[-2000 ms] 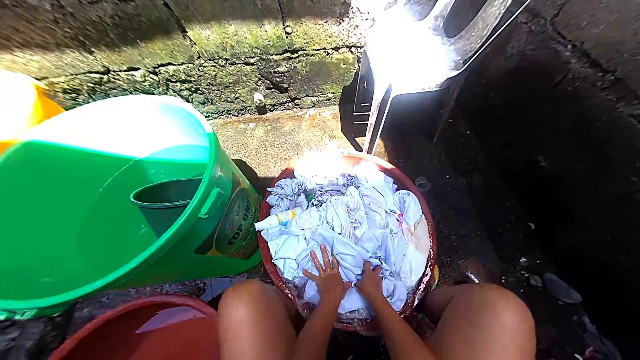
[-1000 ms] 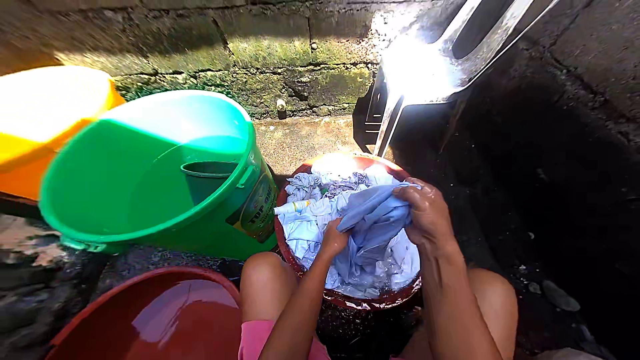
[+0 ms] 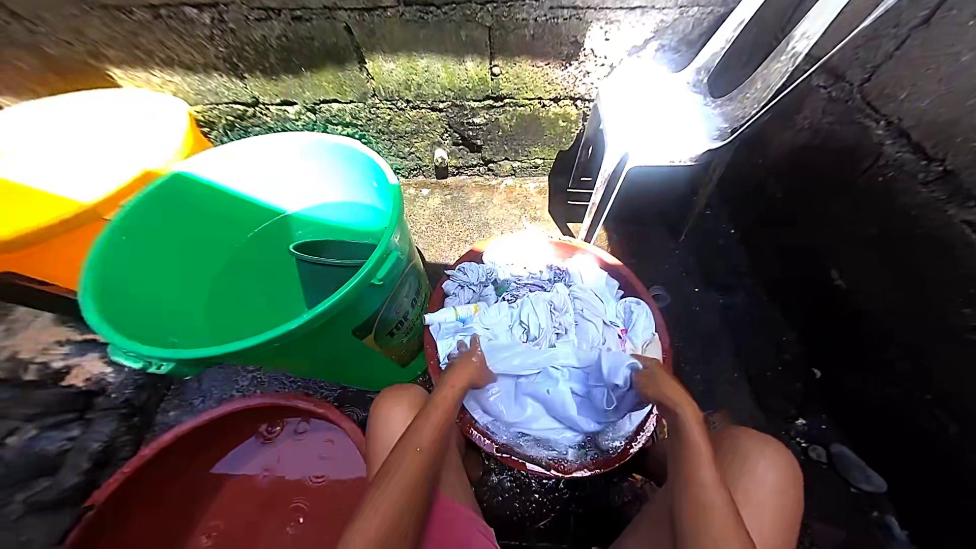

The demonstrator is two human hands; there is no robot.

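A round red basin (image 3: 662,320) stands between my knees, heaped with wet, light-coloured clothes (image 3: 534,316) and some suds near its front rim. Across the front of the heap lies a pale blue cloth (image 3: 549,389), spread between my hands. My left hand (image 3: 471,366) grips the cloth's left edge, with the fingertips partly hidden. At the right edge, my right hand (image 3: 652,381) is closed on the same cloth.
A green bucket (image 3: 229,343) with a dark container (image 3: 328,271) inside stands left, beside a yellow-orange tub (image 3: 46,221). Below is a red basin of water (image 3: 252,488). A sunlit plastic chair (image 3: 656,114) stands behind, near the mossy block wall (image 3: 427,76). Stones (image 3: 858,469) lie right.
The blue cloth, bunched and raised between my hands a second ago, now lies spread low over the heap. My right hand has come down to the basin's right side.
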